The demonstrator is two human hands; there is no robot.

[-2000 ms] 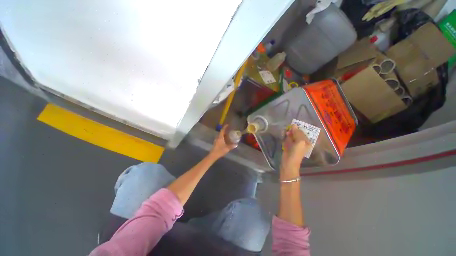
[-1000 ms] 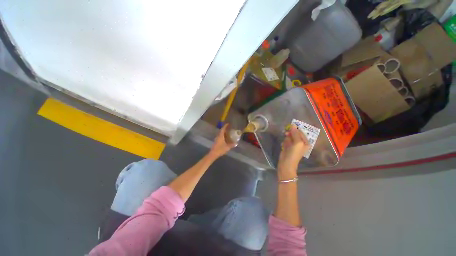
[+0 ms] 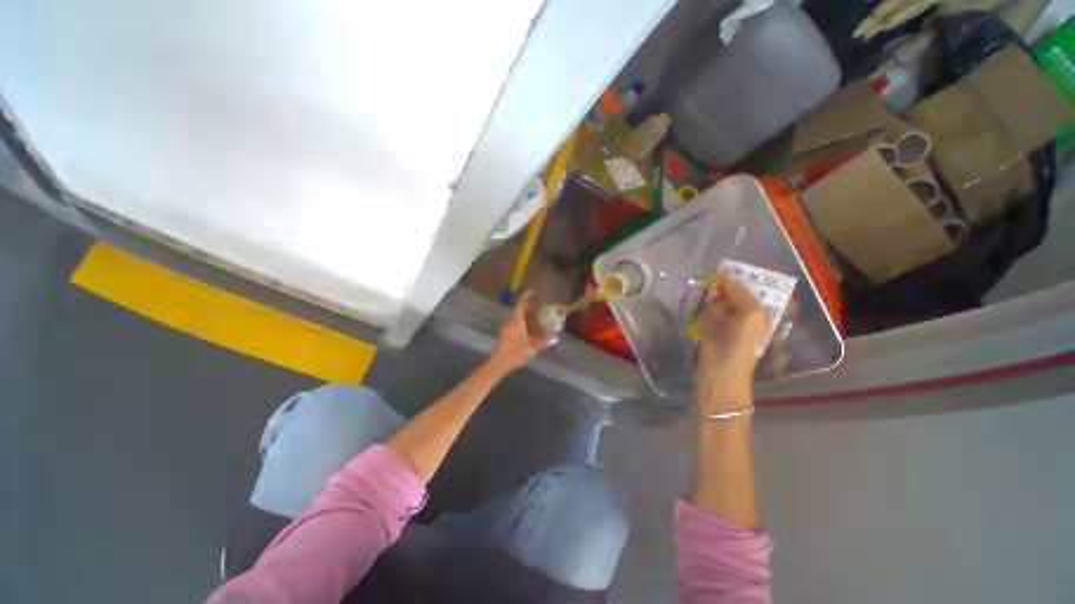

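Observation:
The large silver metal can (image 3: 696,230) is tilted on the storage edge, its round spout (image 3: 625,281) towards the left. My right hand (image 3: 733,321) is closed on the can's handle, beside a white sticker (image 3: 769,283). My left hand (image 3: 521,336) holds a small translucent squeeze bottle (image 3: 548,316) upright just left of the spout. An amber stream runs from the spout to the bottle's mouth. The spout and the bottle are a little apart. The liquid level inside the bottle cannot be told.
A wide white panel (image 3: 259,130) stands at the left. Behind the can are a yellow tin (image 3: 613,165), a grey plastic drum (image 3: 760,83) and a cardboard box with tubes (image 3: 878,218). A yellow pole (image 3: 540,224) leans left of the can. A yellow floor line (image 3: 218,313) lies lower left.
The can has tipped over further, so its orange label shows less and its silver top shows more. My right hand has moved right with it. A longer amber stream now shows between spout and bottle.

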